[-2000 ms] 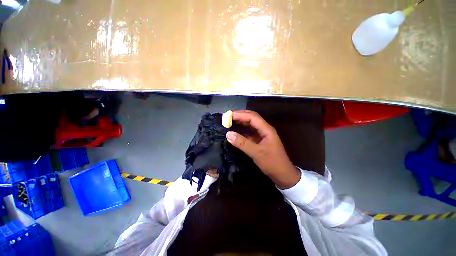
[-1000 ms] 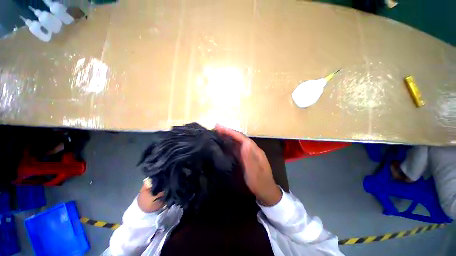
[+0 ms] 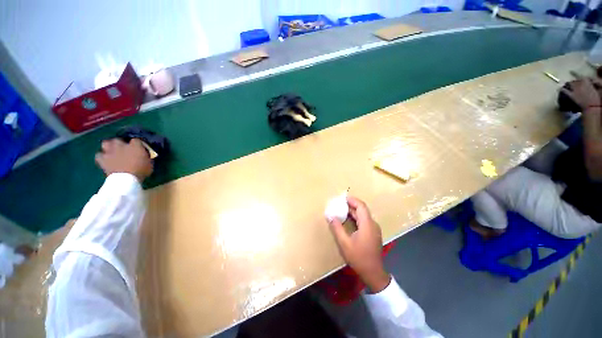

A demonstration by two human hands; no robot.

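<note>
My left hand (image 3: 125, 158) is at the far left over the green belt (image 3: 218, 140), on a black shaggy piece (image 3: 150, 140) with a pale part showing beside the fingers. Whether it still grips the piece is hard to tell. A second black shaggy piece (image 3: 284, 117) with pale protruding parts lies on the belt ahead. My right hand (image 3: 360, 237) holds the white glue bottle (image 3: 337, 208) over the cardboard-covered bench (image 3: 191, 244), its dark tip pointing up.
A yellow bar (image 3: 392, 171) and a yellow scrap (image 3: 488, 168) lie on the bench. A red carton (image 3: 99, 105), a pink item (image 3: 158, 82) and a dark phone-like item (image 3: 190, 85) stand on the far ledge. A person (image 3: 568, 178) sits at right on a blue stool (image 3: 511, 247).
The view has swung up to the belt. My left hand and a black piece have moved from the lap to the belt. My right hand has left the piece and taken hold of the glue bottle.
</note>
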